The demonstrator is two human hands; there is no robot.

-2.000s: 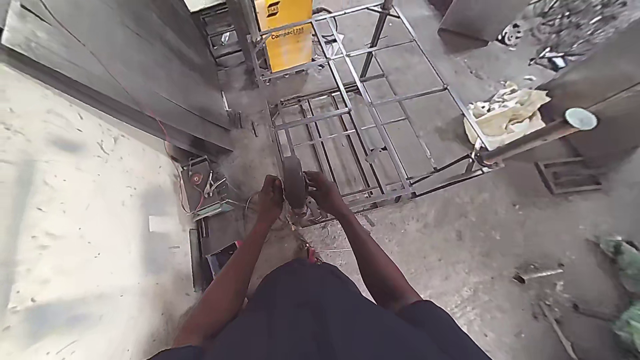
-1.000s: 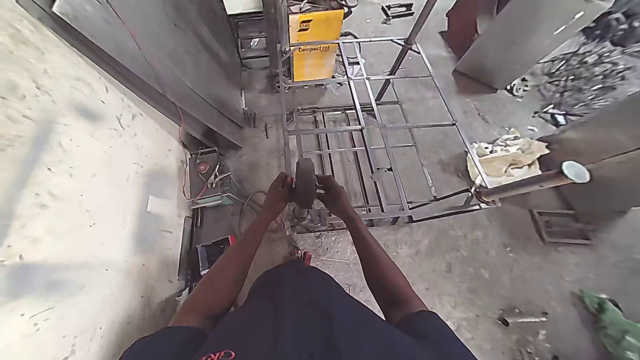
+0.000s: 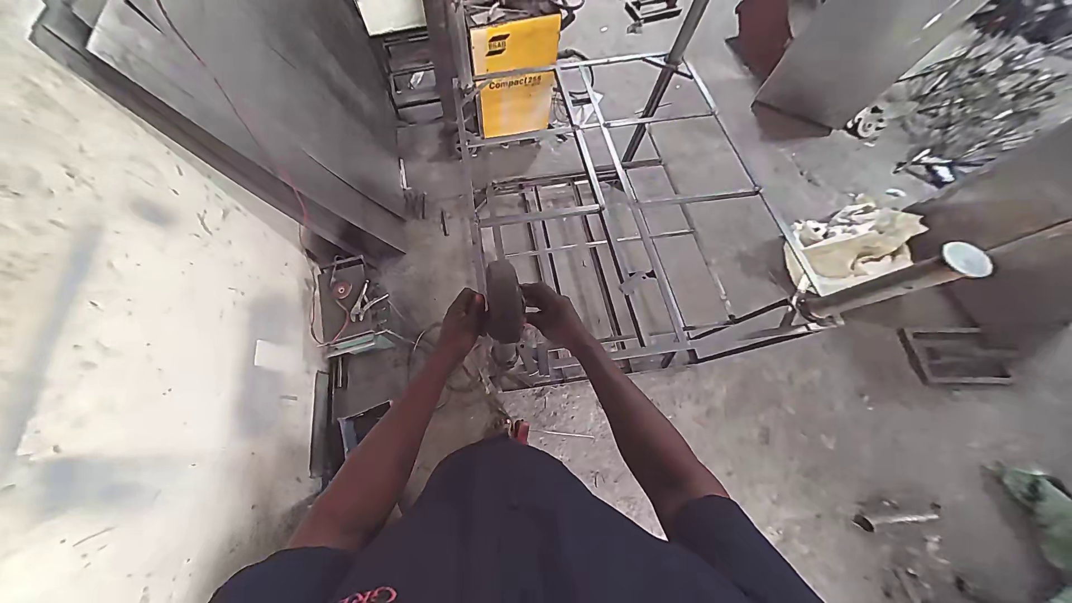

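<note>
A dark wheel [image 3: 504, 301] stands on edge between my two hands, over the near left corner of a welded metal frame [image 3: 682, 199]. My left hand [image 3: 462, 322] grips the wheel from the left side, fingers closed against it. On the wheel's other side, my right hand [image 3: 553, 316] holds it near the hub with thumb and fingers. Below the wheel, the frame's corner and some small metal parts are partly hidden. Whether the wheel touches the frame, I cannot tell.
Beyond the frame stands a yellow ESAB welding machine [image 3: 515, 105]. Large metal sheets [image 3: 276, 100] lean at the left, near a small box with clamps [image 3: 347, 306]. A pipe [image 3: 888, 285] and a cloth-lined container [image 3: 863, 255] are at the right. Scrap metal [image 3: 988, 109] lies farther back.
Both hands stay on the wheel throughout. The view has shifted somewhat; nothing else has plainly changed.
</note>
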